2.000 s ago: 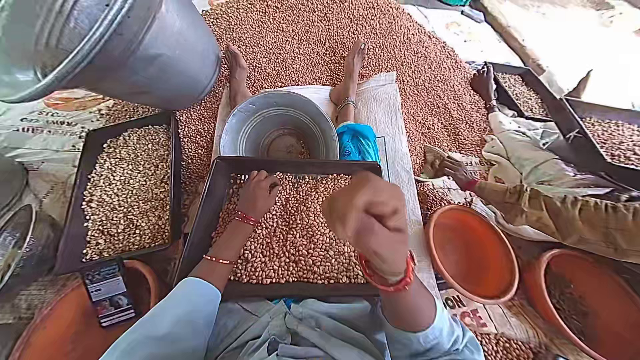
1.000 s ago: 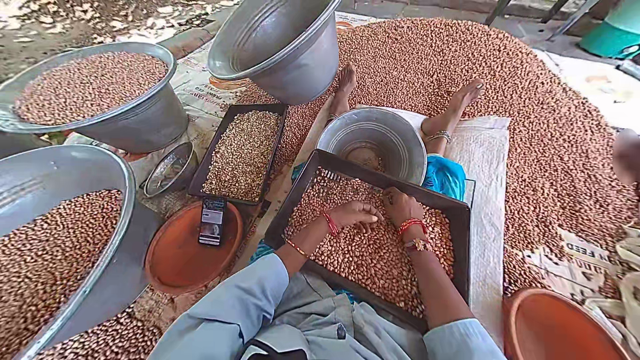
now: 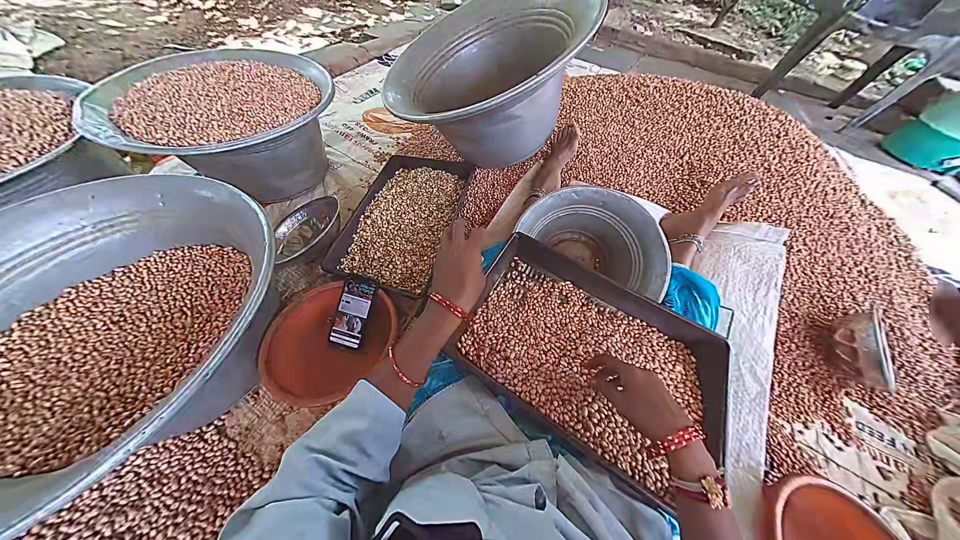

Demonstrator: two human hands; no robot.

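Observation:
A dark rectangular tray (image 3: 718,375) full of reddish-brown nuts or seeds (image 3: 547,337) lies tilted across my lap. My right hand (image 3: 637,394) is over its right part, fingers bent at the nuts, with a small pale piece by the fingers. At the gap between this tray and a second dark tray (image 3: 360,217) is my left hand (image 3: 459,266), raised; whether it holds anything is hidden. The second tray carries paler nuts (image 3: 412,217). Just beyond the lap tray, between my feet, stands a metal basin (image 3: 630,232).
A large heap of nuts (image 3: 697,135) spreads ahead. Metal tubs (image 3: 259,225) of nuts stand at the left, an empty-looking tub (image 3: 499,127) beyond the second tray. A phone (image 3: 352,313) rests on an orange basin (image 3: 300,345). Another person's hand (image 3: 946,311) shows at the right edge near a metal bowl (image 3: 862,349).
My left hand has moved from over the lap tray to its left side, beside the second tray. My hands, close together one second ago, are now apart. The view has swung left.

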